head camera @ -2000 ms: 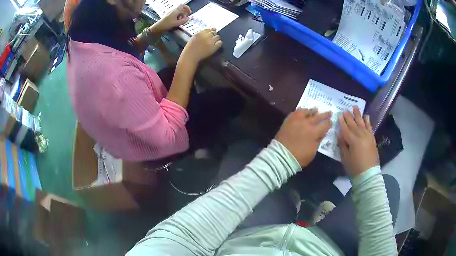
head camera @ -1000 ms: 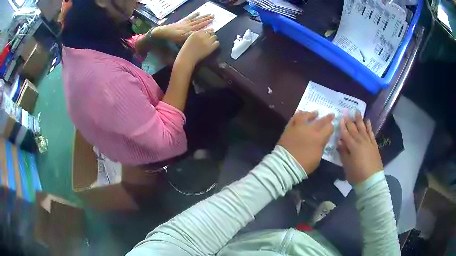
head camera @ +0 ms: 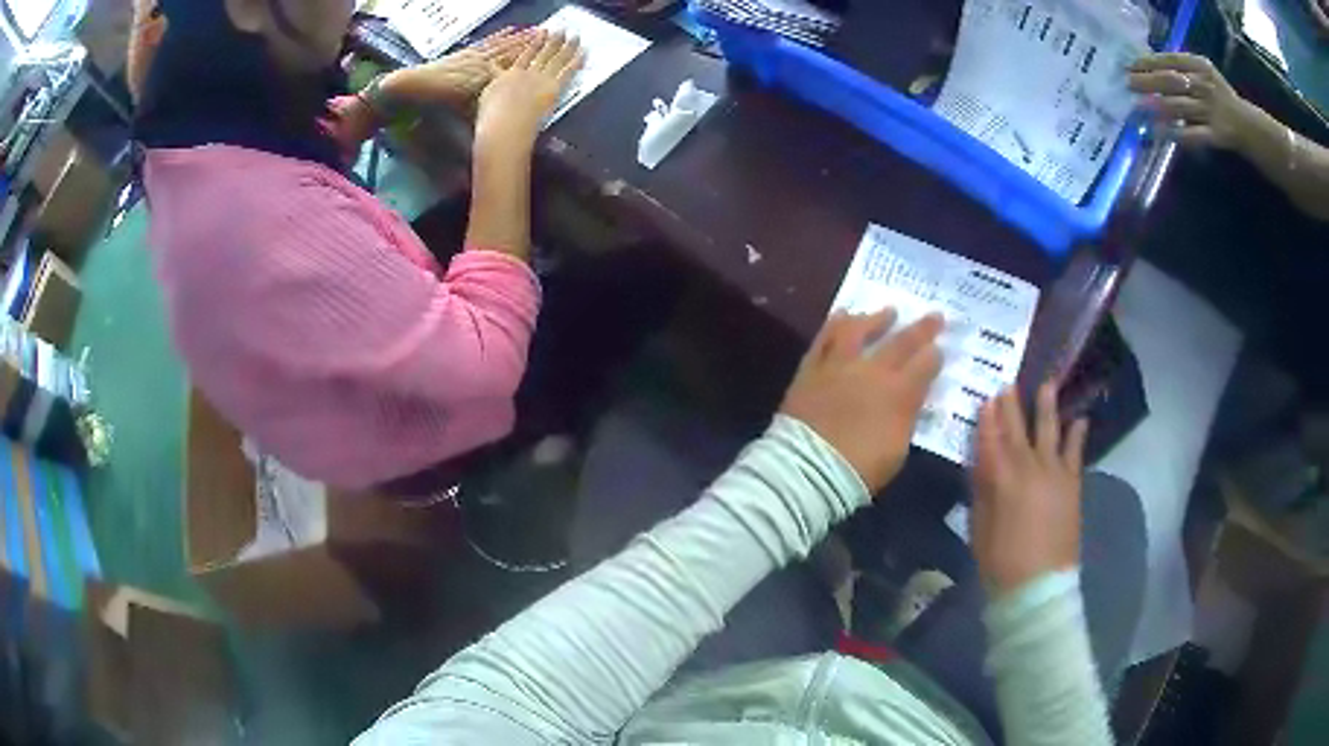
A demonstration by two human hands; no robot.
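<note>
A printed instruction sheet lies flat on the dark glossy table near its front edge. My left hand rests on the left part of the sheet with the fingers spread, pressing it to the table. My right hand is at the sheet's lower right edge, fingers apart. Its fingertips are close to the paper's edge; whether they touch it I cannot tell. The palm is off the sheet, beyond the table's edge.
A blue tray with printed sheets stands at the far edge. Another person's hand reaches to its right rim. A white crumpled piece lies mid-table. A person in pink sits at left, both hands on a sheet.
My right hand has slid off the sheet towards me, uncovering its right part. My left hand stays on it. Another person's hand has appeared at the tray's right. The view has shifted slightly.
</note>
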